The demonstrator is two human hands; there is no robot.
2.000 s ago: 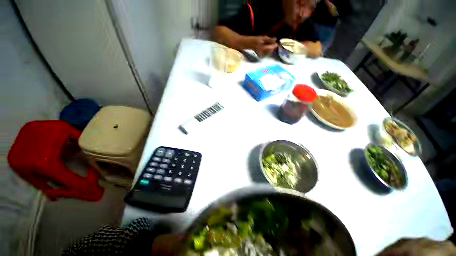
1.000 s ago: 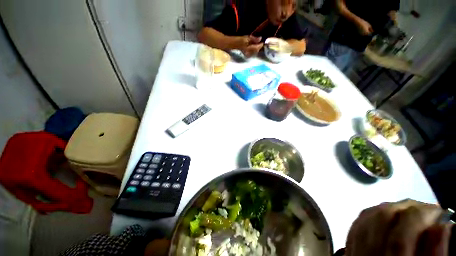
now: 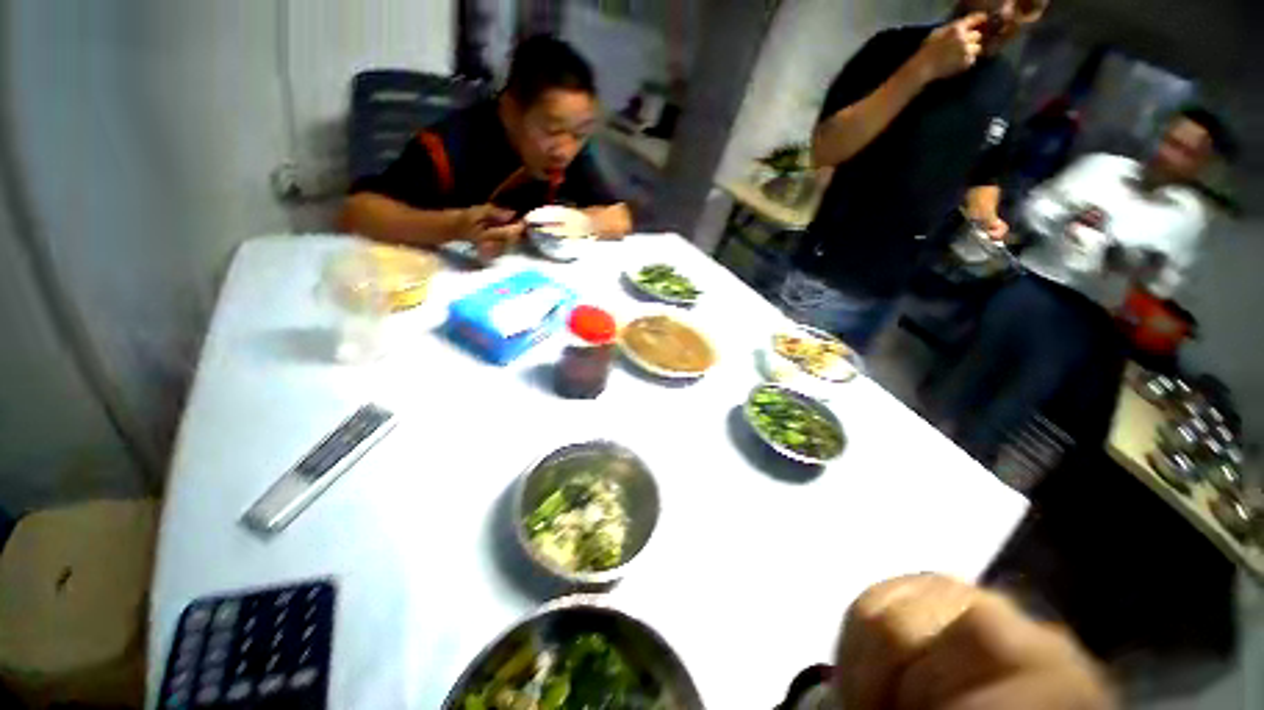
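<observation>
A large steel bowl (image 3: 667, 663) with dark leafy greens and pale bits is cut off by the bottom edge. My left hand is not in view, so its hold on the bowl does not show. My right hand (image 3: 970, 649) is blurred at the bottom right, fingers curled, right of the bowl and apart from it. No chopsticks can be made out, and a small dark shape shows beside the hand. A smaller steel bowl (image 3: 638, 494) with pale shreds and greens stands just beyond the large bowl.
On the white table (image 3: 416, 555) are a calculator (image 3: 252, 649), remote (image 3: 322, 469), tissue pack (image 3: 510, 316), red-lidded jar (image 3: 585, 355), brown dish (image 3: 665, 345) and bowl of greens (image 3: 794, 423). A person (image 3: 485, 180) eats across the table; two others are at right.
The view has swung up and right, showing more people. The large bowl and calculator now sit lower, partly cut off. My right hand came into fuller view, then shifted left in the picture.
</observation>
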